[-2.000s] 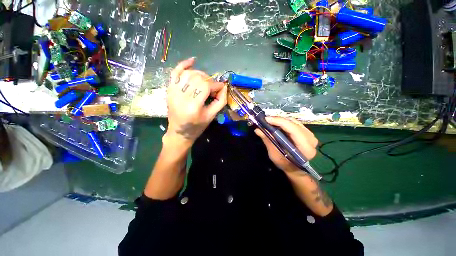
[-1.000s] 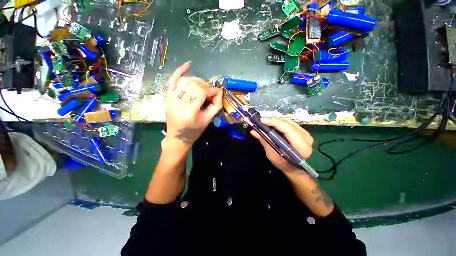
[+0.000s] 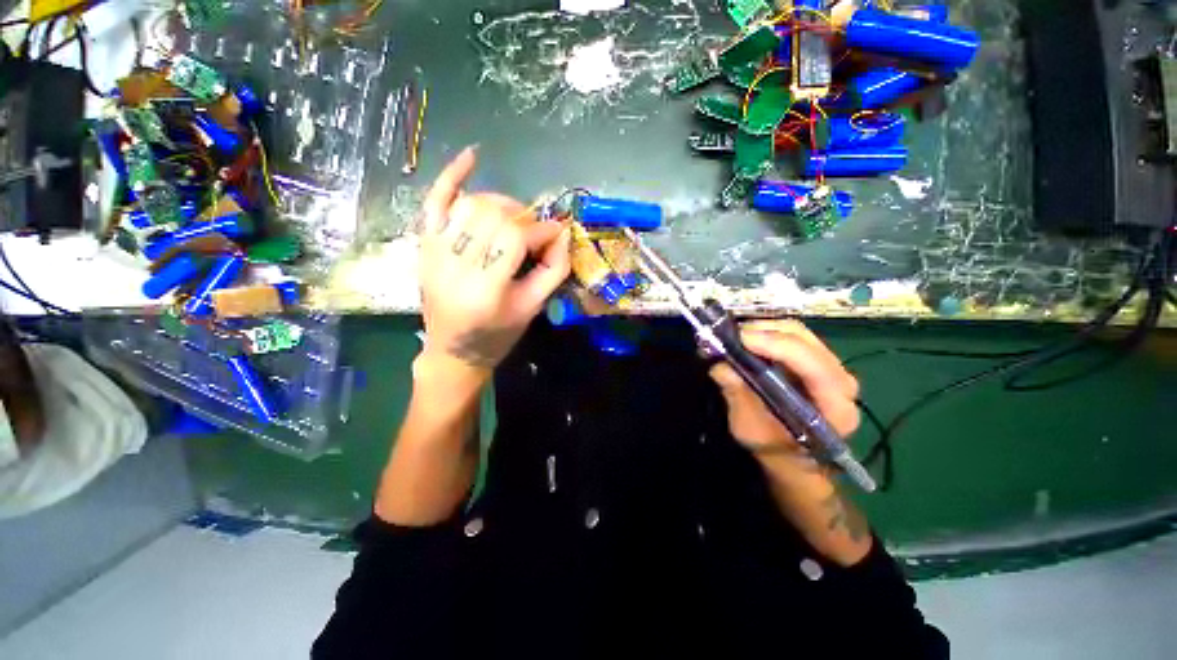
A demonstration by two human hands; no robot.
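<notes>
My left hand (image 3: 488,268) pinches thin wires of a small assembly between thumb and forefinger at the bench's front edge. The assembly has a blue battery cell (image 3: 620,213) lying on the bench and a tan block (image 3: 596,264) with blue parts beside it. Its pinched end is hidden by my fingers. My right hand (image 3: 790,387) holds a soldering iron (image 3: 762,374) by its dark handle. The iron's bright shaft points up and left, its tip close to the blue cell and tan block. Whether it touches them cannot be told.
An assembly pile (image 3: 826,116) lies at the back right. A second pile (image 3: 181,168) lies on clear trays (image 3: 310,374) at left, one overhanging the edge. Loose wires (image 3: 416,129) lie behind my left hand. Dark boxes (image 3: 1097,116) stand right. Black cords hang at right. A person's sleeve (image 3: 78,419) shows left.
My right hand and the iron have moved right and slightly down, and the tip has drawn away from my left fingertips. My left hand keeps its pinch, nearly in place.
</notes>
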